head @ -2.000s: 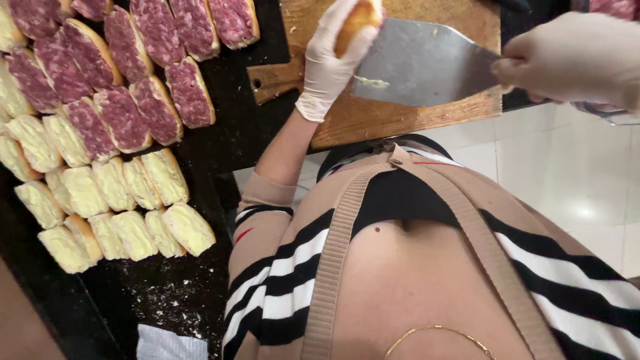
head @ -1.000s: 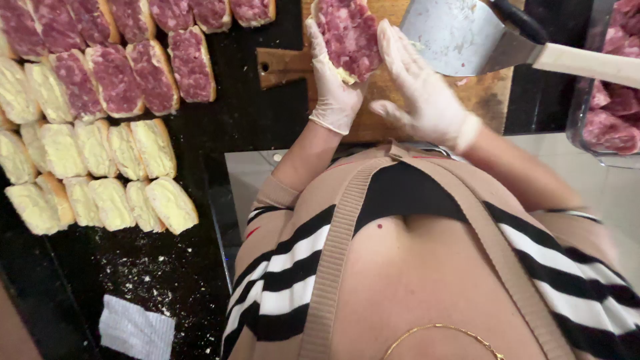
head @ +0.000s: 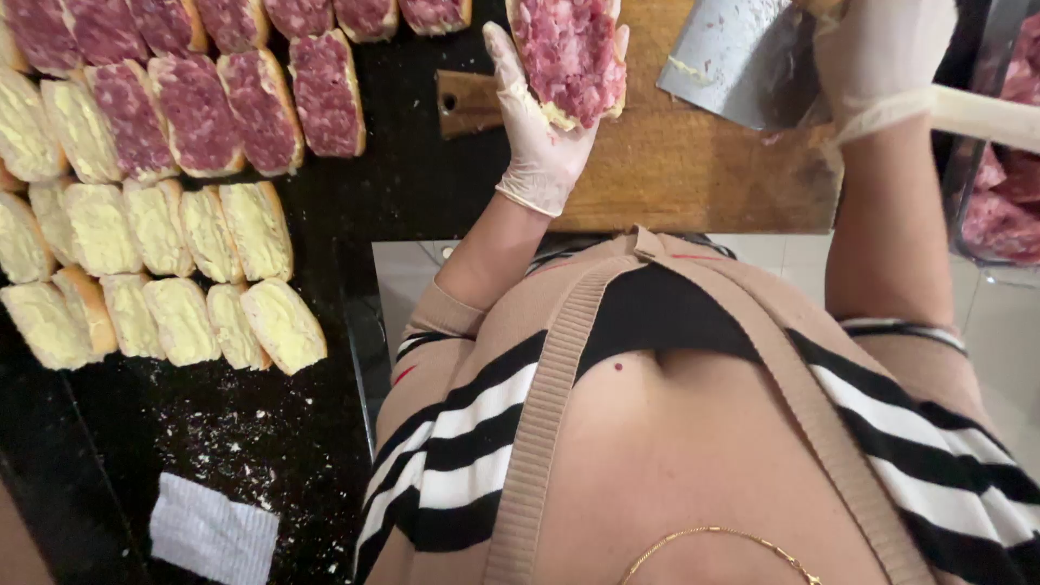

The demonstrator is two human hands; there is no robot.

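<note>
My left hand (head: 543,134), in a thin pale glove, holds a bread half covered with raw minced meat (head: 569,61) over the wooden cutting board (head: 691,179). At the upper right, my gloved right hand (head: 881,61) is seen from the back, over the board's right end beside a wide metal blade (head: 743,61); its fingers are mostly hidden, so its grip is unclear. Bread halves with raw meat (head: 195,114) stand in rows at the upper left. Below them lie bread halves spread with a pale yellow cream (head: 280,325).
A clear container of raw meat (head: 995,203) stands at the right edge. A pale handle (head: 987,118) sticks out past my right wrist. On the black countertop (head: 325,455) lie scattered crumbs and a folded whitish cloth or paper (head: 213,528). The board's handle (head: 467,101) points left.
My right hand, beside the meat-covered bread one second ago, has moved right to the metal blade. My left hand still holds the bread. Two seconds ago my right hand held the blade's handle.
</note>
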